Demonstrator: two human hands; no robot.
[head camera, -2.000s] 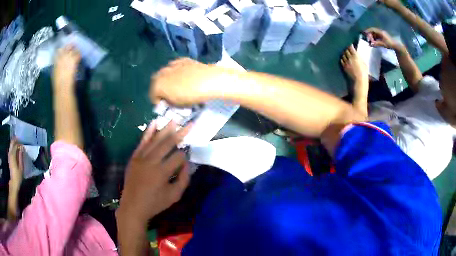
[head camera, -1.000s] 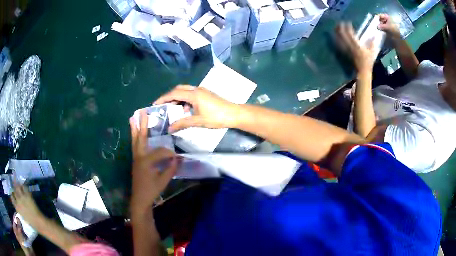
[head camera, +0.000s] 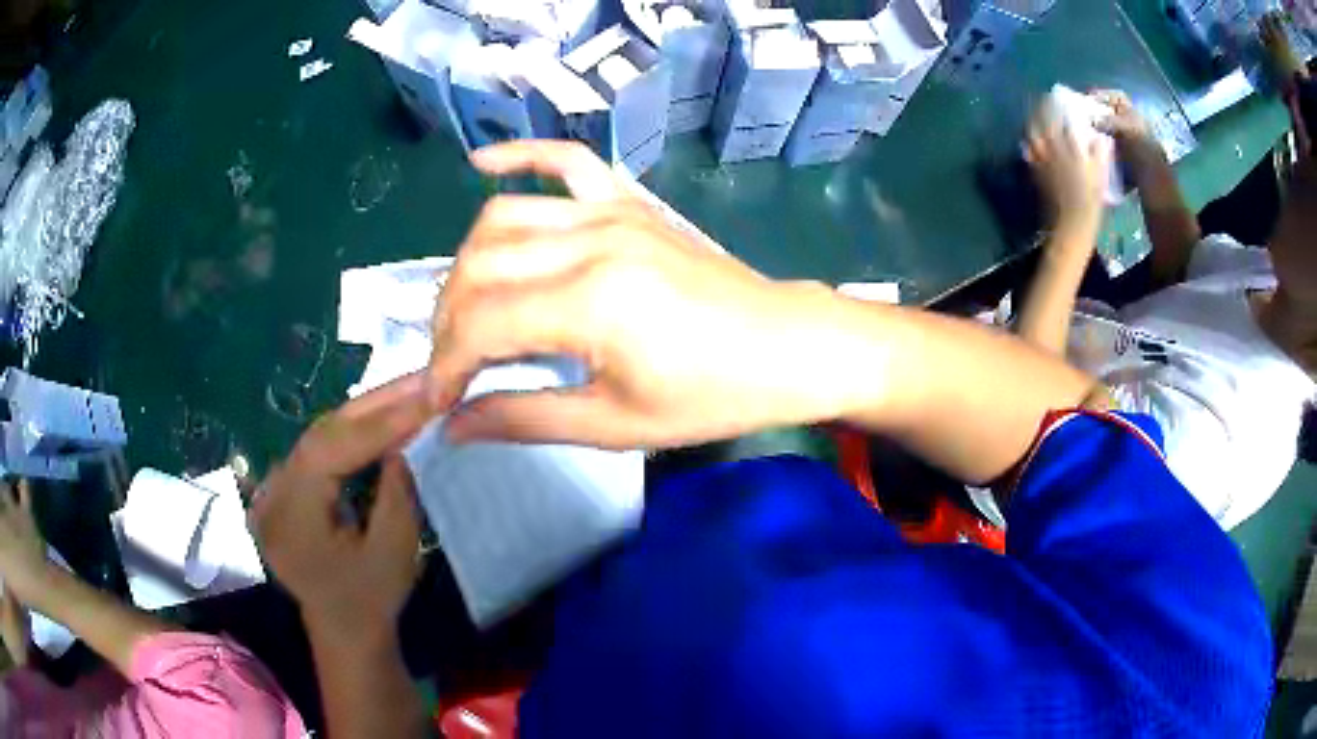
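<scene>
A pale box-like piece, a carton or folded sheet (head camera: 537, 508) with faint rows of print, is tilted in front of my blue shirt. My left hand (head camera: 347, 505) pinches its upper left corner. My right hand (head camera: 578, 311) is over its top edge, thumb along the edge and fingers curled; a white part shows between thumb and fingers. The fingertips partly hide the grip. White open flaps or paper (head camera: 387, 306) lie on the green table just beyond my hands, partly covered by my right hand.
Open upright cartons (head camera: 766, 90) cluster at the far centre. A shiny white bundle (head camera: 65, 202) lies far left. A curled white sheet (head camera: 181, 534) is near a person in pink, lower left. A person in white at right handles a small white item (head camera: 1086, 123).
The open carton end between my hands is no longer visible there. The pale piece is now raised at my hands, in front of my shirt. My left hand moved left and down; my right hand rose towards the camera.
</scene>
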